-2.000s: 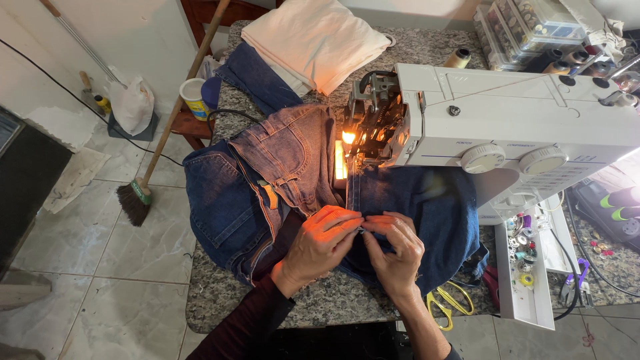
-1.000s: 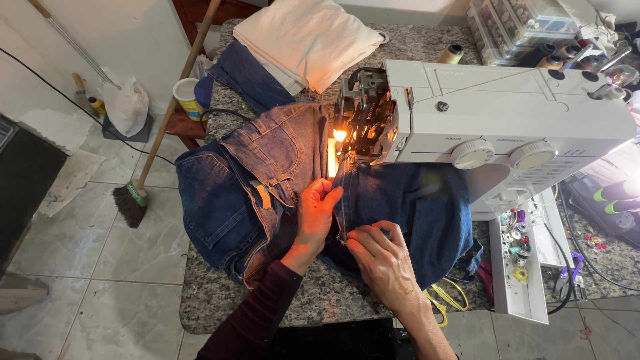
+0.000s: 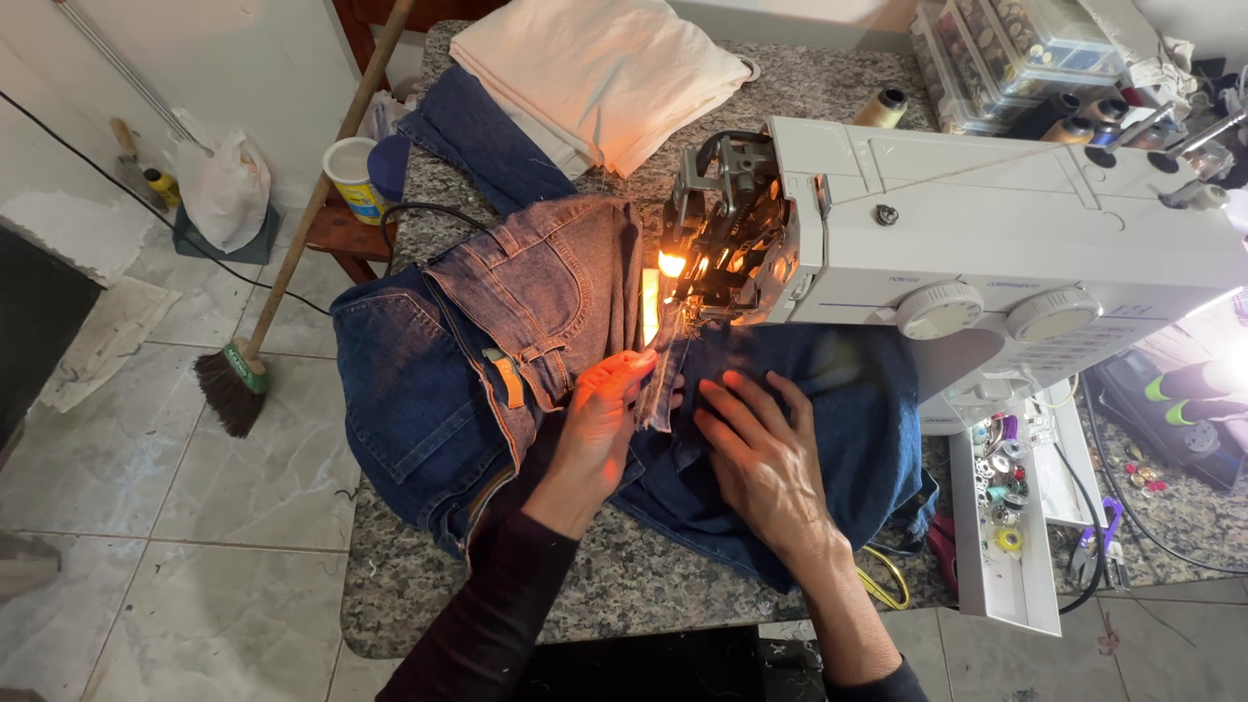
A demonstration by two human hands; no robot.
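A white sewing machine (image 3: 975,234) stands on the granite table, its left end uncovered so that the lit mechanism (image 3: 731,234) shows. Blue jeans (image 3: 429,380) lie bunched on its left, and the dark denim (image 3: 838,419) spreads under and in front of it. Between thumb and fingers my left hand (image 3: 595,429) pinches the edge of a frayed denim seam (image 3: 666,375) just in front of the needle area, which glare partly hides. Flat on the dark denim to the right rests my right hand (image 3: 765,453), fingers spread, holding nothing visible.
Folded cream cloth (image 3: 604,73) lies behind the jeans. Thread spools (image 3: 880,107) and plastic boxes (image 3: 1024,58) stand at the back. An open accessory tray (image 3: 1009,526) juts out at right, near yellow scissor handles (image 3: 885,577). A broom (image 3: 244,375) leans left of the table.
The hands were close together on the seam two seconds ago. My right hand has since moved right and flattened on the dark denim. The frayed seam end now stands raised by my left hand.
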